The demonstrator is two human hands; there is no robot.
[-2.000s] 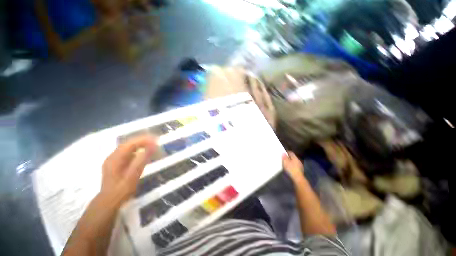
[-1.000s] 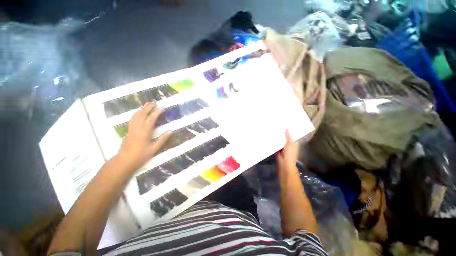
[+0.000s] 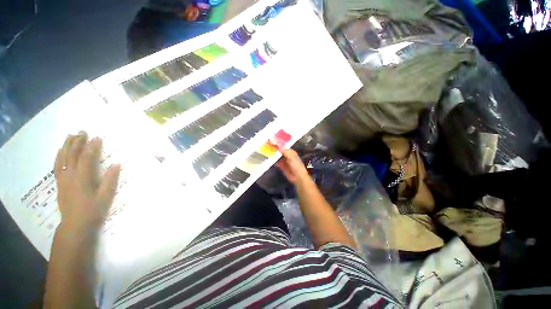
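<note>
A large white colour card folder (image 3: 314, 90) lies open and tilted in front of me. Its right panel has rows of small tufts in green, blue, grey and black, with a few yellow, orange and pink ones. Its left panel carries printed text. My left hand (image 3: 84, 178) lies flat on the left panel, fingers spread, gripping nothing. My right hand (image 3: 289, 162) holds the lower edge of the right panel near the pink and yellow tufts, fingertips on top of the card.
An olive sack (image 3: 396, 96) with clear-wrapped goods stands behind and right of the folder. Clear plastic bags (image 3: 356, 199) lie at my right, beside tan items (image 3: 411, 175) and a whitish cloth (image 3: 456, 277). A dark bundle (image 3: 148, 36) is beyond the folder.
My left hand has moved left from the tuft rows onto the printed panel. My right hand has moved left along the lower edge. The left panel is opened wider, and the view has shifted.
</note>
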